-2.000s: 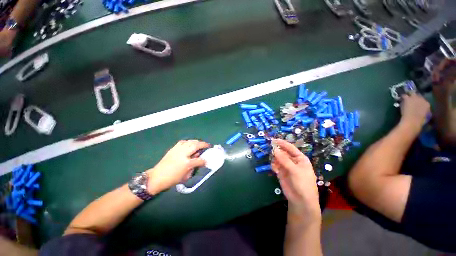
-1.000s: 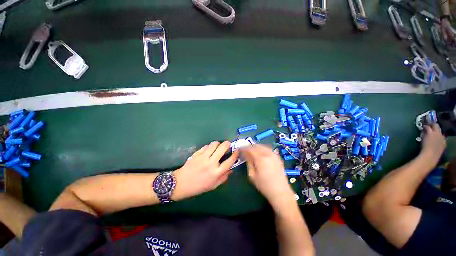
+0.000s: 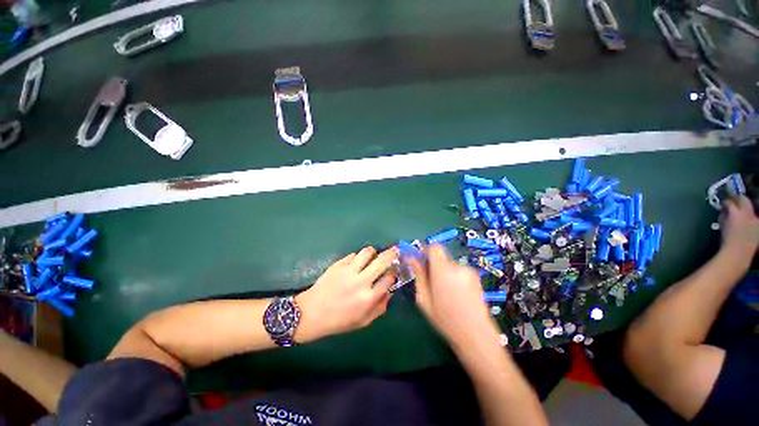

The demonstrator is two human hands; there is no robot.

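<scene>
My left hand [image 3: 351, 289], with a metal wristwatch, grips a grey-white housing [image 3: 403, 276] above the green worktop. Only the housing's block end shows between my hands; my left fingers hide the rest. My right hand [image 3: 449, 287] is at the block end with its fingertips on a blue cylinder [image 3: 408, 250]. The cylinder is partly hidden and blurred, and I cannot tell how far it sits in the housing. Another blue cylinder [image 3: 442, 236] lies loose just beyond my right hand.
A mixed pile [image 3: 549, 258] of blue cylinders, metal plates and white discs lies at my right. Another blue pile [image 3: 62, 258] is at far left. Beyond the white strip [image 3: 374, 167] lie several housings [image 3: 294, 116]. A co-worker's arm [image 3: 707, 308] is at right.
The loose blue cylinder that lay beyond the housing is gone from the worktop, and a blue cylinder now shows under my right fingertips. Earlier my right hand was at the pile. The view has shifted.
</scene>
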